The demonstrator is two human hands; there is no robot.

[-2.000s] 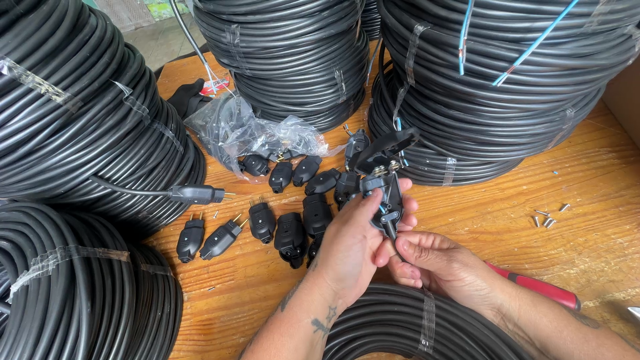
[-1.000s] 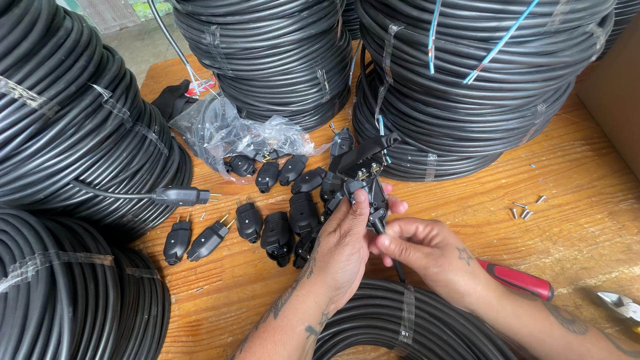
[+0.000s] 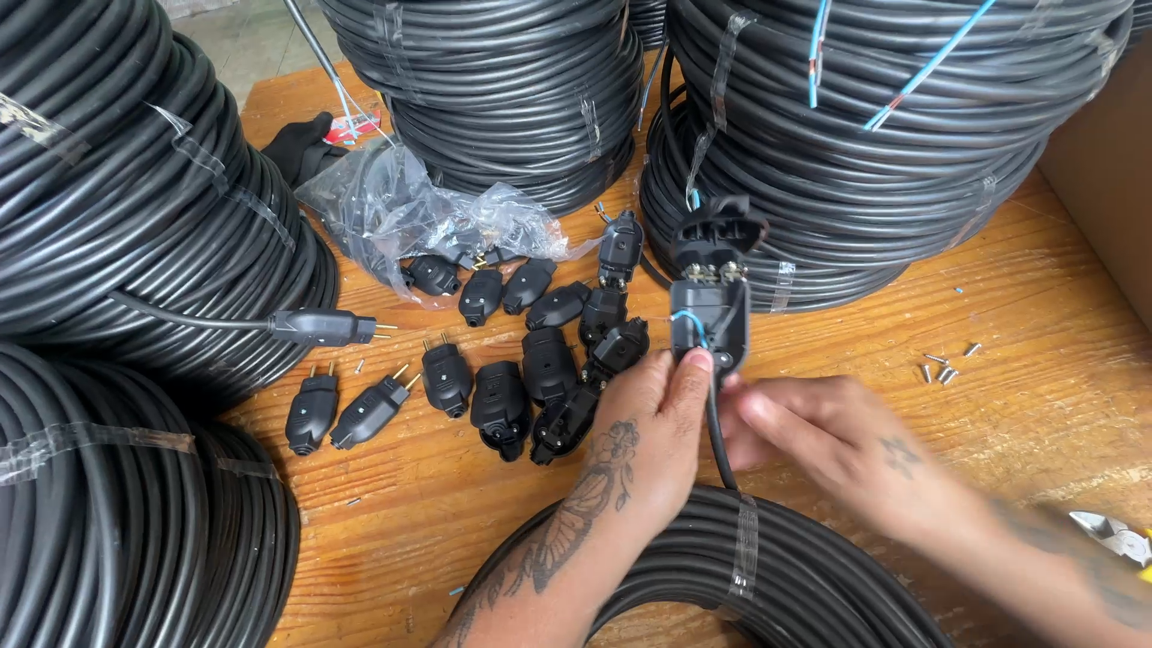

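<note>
My left hand [image 3: 661, 405] holds an opened black plug housing [image 3: 711, 315] upright, its thumb pressing at the cable entry. A blue wire [image 3: 691, 322] shows inside the housing, below brass terminals [image 3: 714, 272]; the cover half [image 3: 724, 225] tilts up behind them. A black cable [image 3: 720, 441] runs from the housing down to a coil of black cable [image 3: 666, 549] at the near edge. My right hand [image 3: 801, 423], blurred, is just right of the cable, fingers bent; whether they touch the housing or hold anything is hidden.
Several black plugs [image 3: 447, 378] and connector housings [image 3: 501, 405] lie left of my hands, beside a clear plastic bag [image 3: 405, 202]. Tall cable coils [image 3: 864, 153] stand behind and at left [image 3: 135, 207]. Small screws [image 3: 945, 373] and pliers [image 3: 1116, 535] lie at right.
The plug housing has turned more upright, and its inside with the blue wire now shows. My right hand has come away from the cable's front. The red screwdriver handle seen earlier is no longer visible.
</note>
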